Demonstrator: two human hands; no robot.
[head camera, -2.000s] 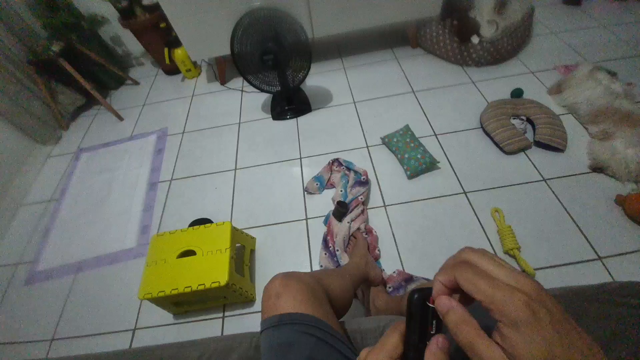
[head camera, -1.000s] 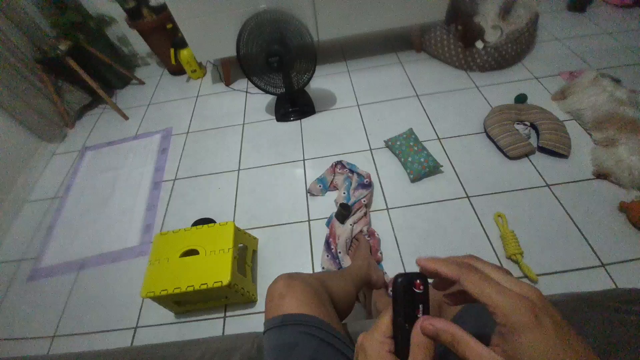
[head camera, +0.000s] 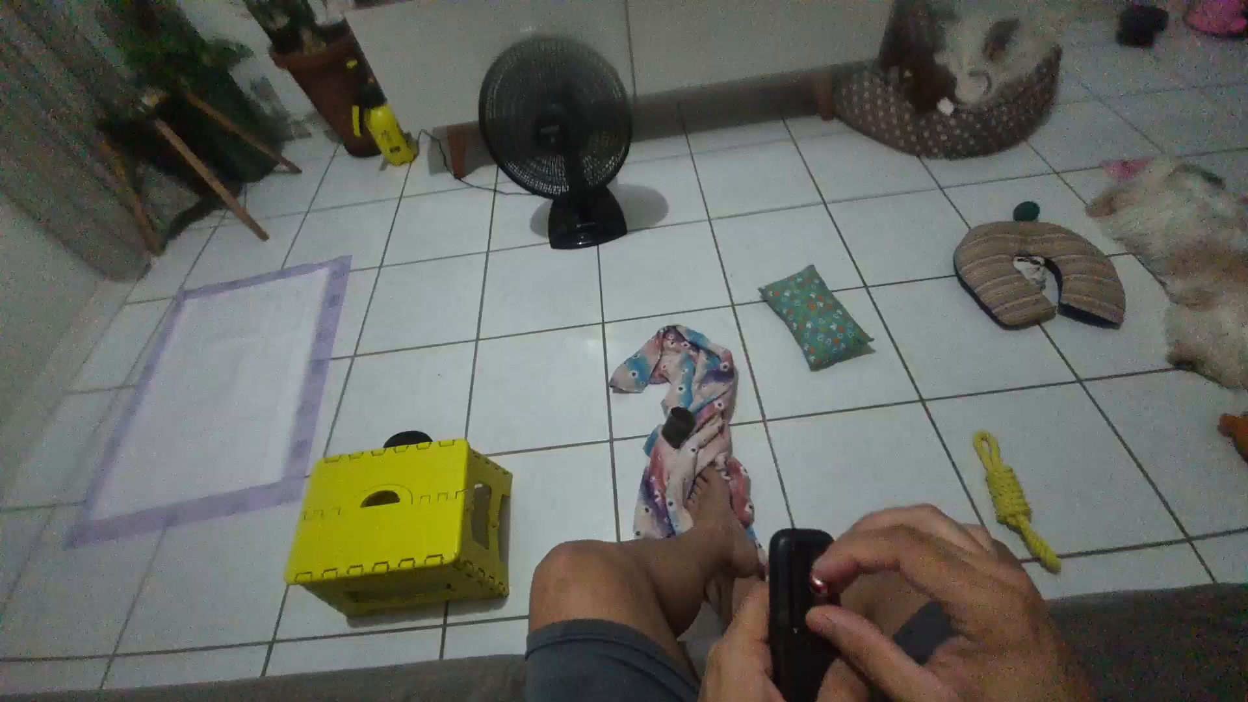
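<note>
Low in the view, my left hand (head camera: 739, 648) grips a small black oblong case (head camera: 795, 609), which I cannot identify further. My right hand (head camera: 936, 595) is at its right side, thumb and forefinger pinching a small shiny reddish piece (head camera: 819, 583) against the case. Beyond my hands, a patterned cloth (head camera: 697, 390) lies crumpled on the tiles with a small dark object (head camera: 679, 427) on it and my bare foot at its near end. To the right lies a bundled yellow rope (head camera: 1009, 492).
Around the tiled floor are a yellow folding stool (head camera: 390, 526), a black fan (head camera: 556, 127), a purple-edged white pad (head camera: 224, 390), a green patterned pillow (head camera: 814, 317) and a striped neck pillow (head camera: 1004, 253). One furry animal (head camera: 1199, 263) lies at right, another (head camera: 994, 58) in a dotted pet bed (head camera: 936, 127).
A second ago my right fingers were spread beside the case; now thumb and forefinger have closed on the small reddish piece at its side.
</note>
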